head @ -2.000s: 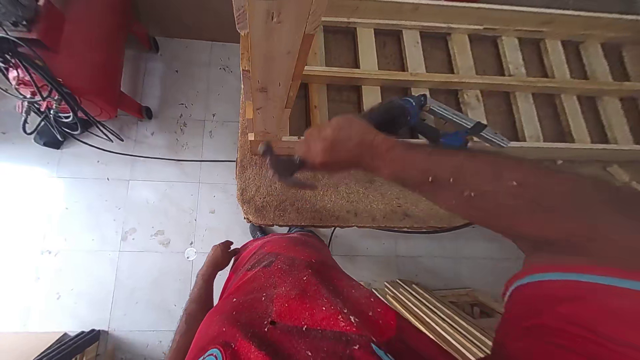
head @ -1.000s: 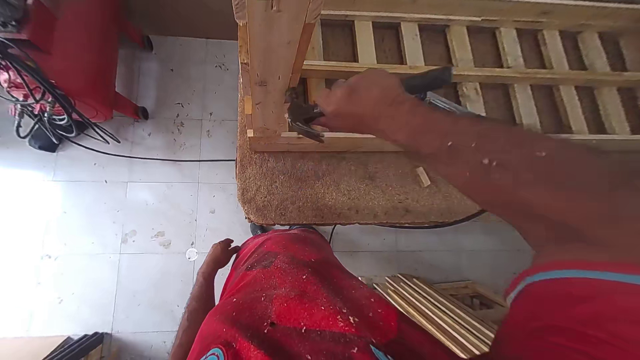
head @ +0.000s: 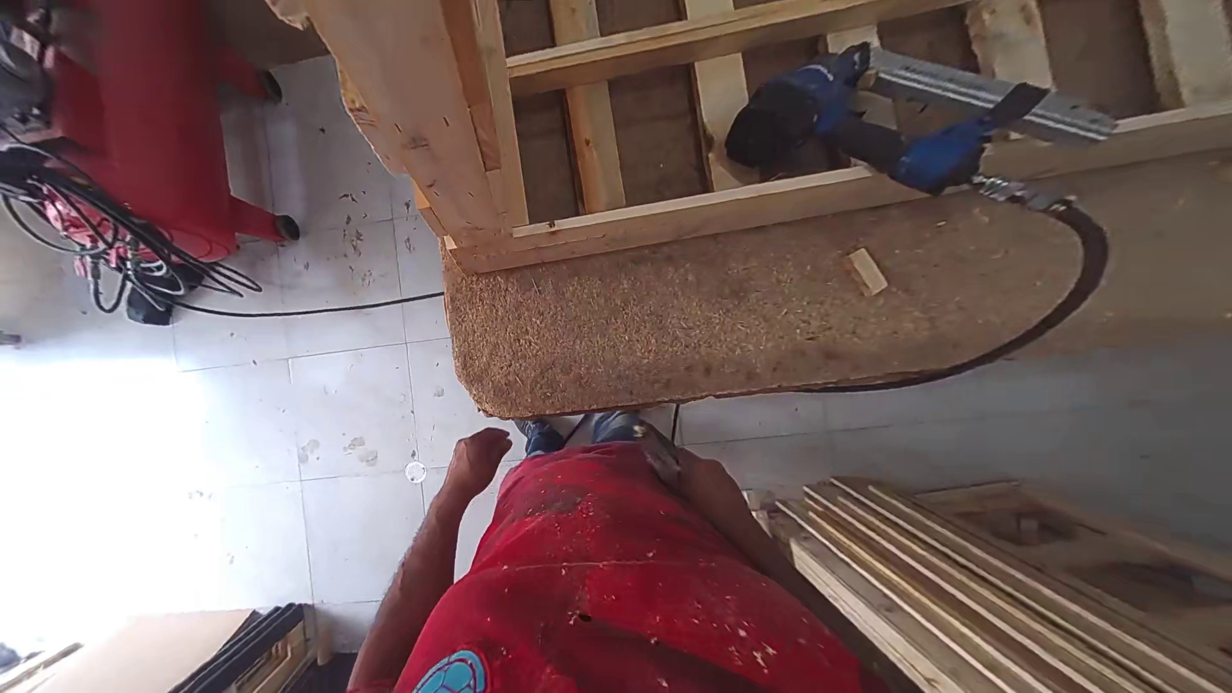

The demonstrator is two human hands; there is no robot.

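Note:
My left hand (head: 478, 458) hangs beside my red shirt, its fingers curled, with no object seen in it. Close to the shirt's right side is my right hand (head: 701, 478), partly hidden, holding a hammer (head: 658, 454) whose head shows by my feet. The slatted wooden frame (head: 674, 219) lies on a particle board (head: 616, 337) in front of me. On the frame rests a blue and black pneumatic nailer (head: 866, 135) with a metal magazine, its hose fitting pointing right.
A small wood offcut (head: 867, 271) lies on the board. The black air hose (head: 1086, 289) curves over the board's edge. Wood strips (head: 924, 577) are stacked at lower right. A red compressor (head: 164, 125) with coiled black cables stands at upper left, one cable crossing the tiled floor.
My right hand, with the hammer, has come down from the frame's corner to my side. The view has shifted, and the nailer now shows fully.

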